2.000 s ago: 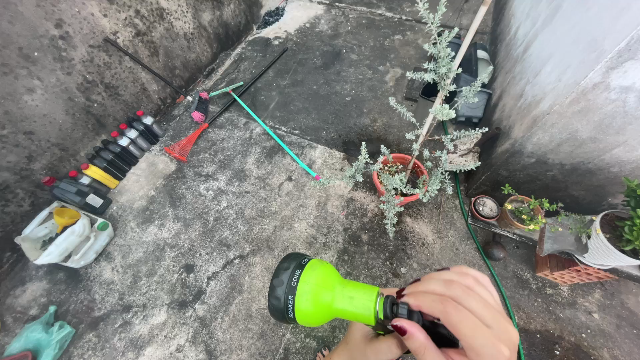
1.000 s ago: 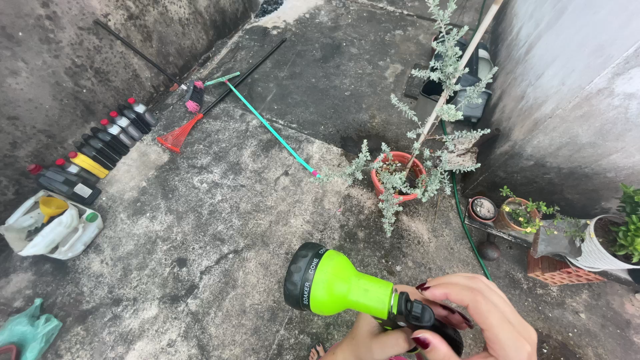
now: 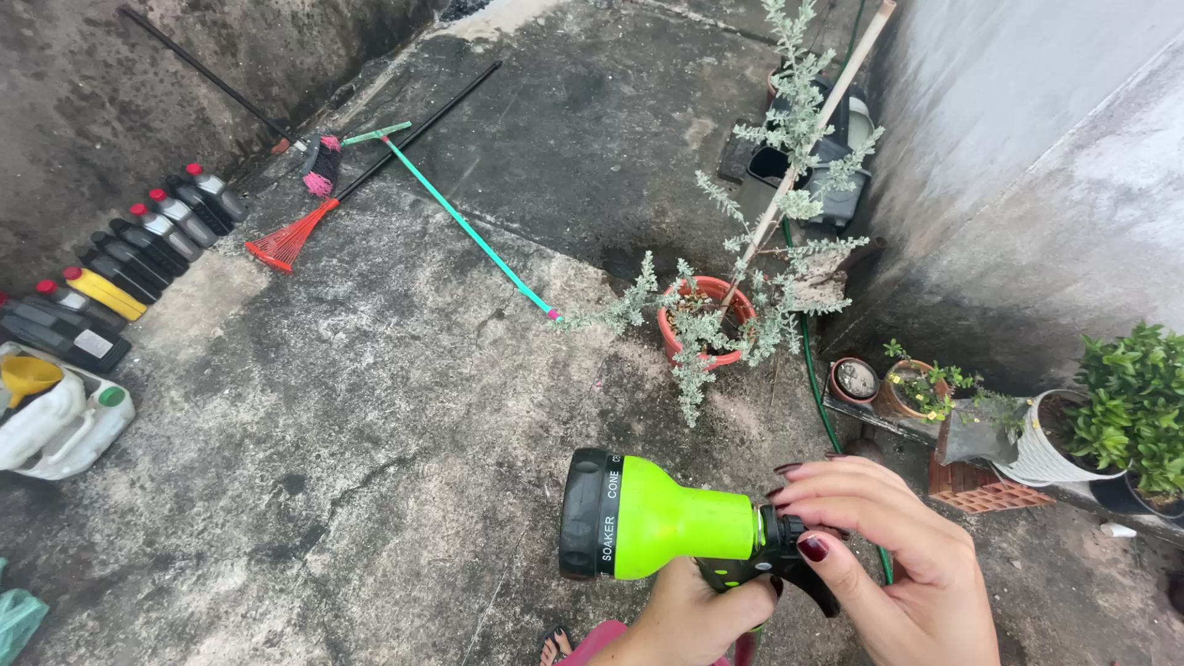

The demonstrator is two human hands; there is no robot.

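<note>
A lime-green and black garden hose spray nozzle (image 3: 680, 518) lies across the lower middle of the head view, its round black dial head pointing left. My left hand (image 3: 698, 606) is wrapped around the nozzle's black handle from below, thumb across it. At the rear of the nozzle, my right hand (image 3: 888, 546) has its thumb and fingertips around the small black part behind the green body; what the fingertips press is partly hidden. No water shows coming out. Beyond the nozzle stands a terracotta-coloured pot (image 3: 673, 347) with a silvery-leaved plant tied near a wooden stake (image 3: 786, 176).
A green hose (image 3: 814, 370) runs along the right. Potted plants, including one in a white pot (image 3: 1054, 453), line that side. A red rake (image 3: 294, 236), a broom (image 3: 322, 166) and a teal-handled squeegee (image 3: 472, 231) lie on the concrete. Plastic bottles (image 3: 111, 277) line the left wall.
The nozzle has come to sit more level, its head turned to point left. My right hand's fingers have shifted at the rear of the nozzle. My left hand still holds it.
</note>
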